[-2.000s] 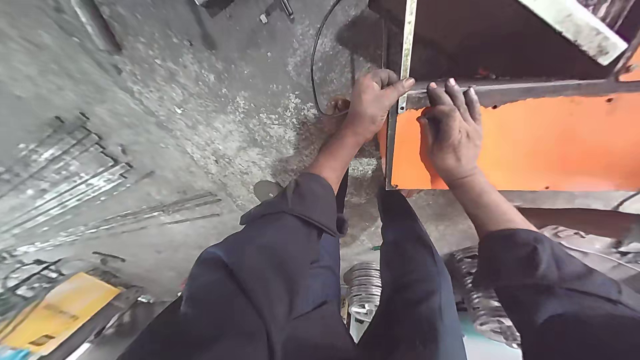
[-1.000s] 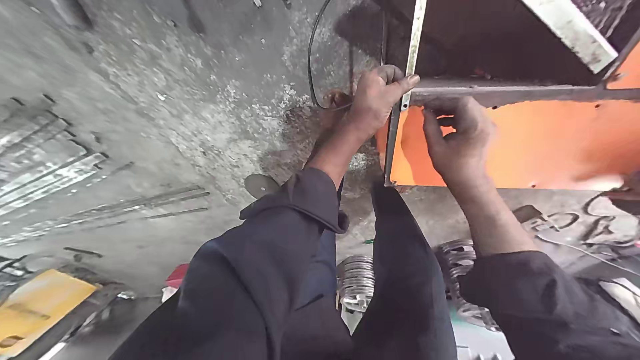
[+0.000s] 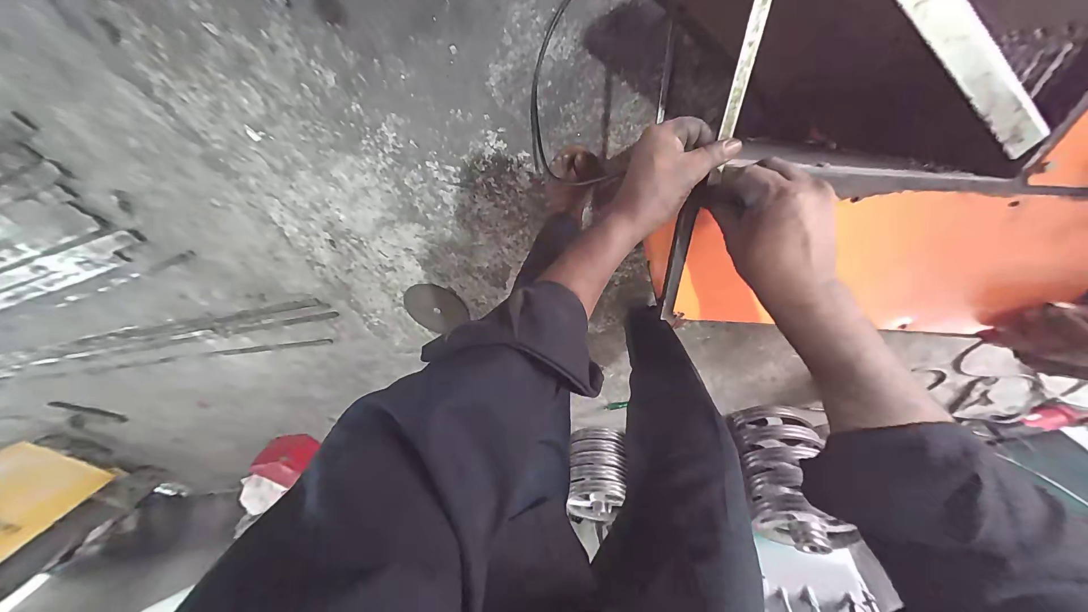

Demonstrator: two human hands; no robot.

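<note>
My left hand [image 3: 671,170] pinches the near end of a thin, pale metal strip [image 3: 745,72], perhaps a steel rule, which slants away over a dark recess. Beside it my right hand [image 3: 786,212] rests at the corner of a metal frame [image 3: 918,177], its fingers curled under; whether they hold anything is hidden. Below the frame's bar lies an orange sheet panel [image 3: 926,246], partly covered by my right hand. A wider whitish metal bar [image 3: 977,76] crosses the recess at the right.
A black cable [image 3: 535,110] loops on the concrete floor [image 3: 340,170], left of my hands. A grey disc [image 3: 436,308] and metal rods [image 3: 221,327] lie further left. Stacked metal rings [image 3: 597,472] and more ringed metal parts [image 3: 778,467] stand near my legs. A dark object, unclear, touches the panel's right edge.
My right hand was spread flat on the frame and panel; its fingers have curled and moved left, close to my left hand. My left hand stays at the strip's end.
</note>
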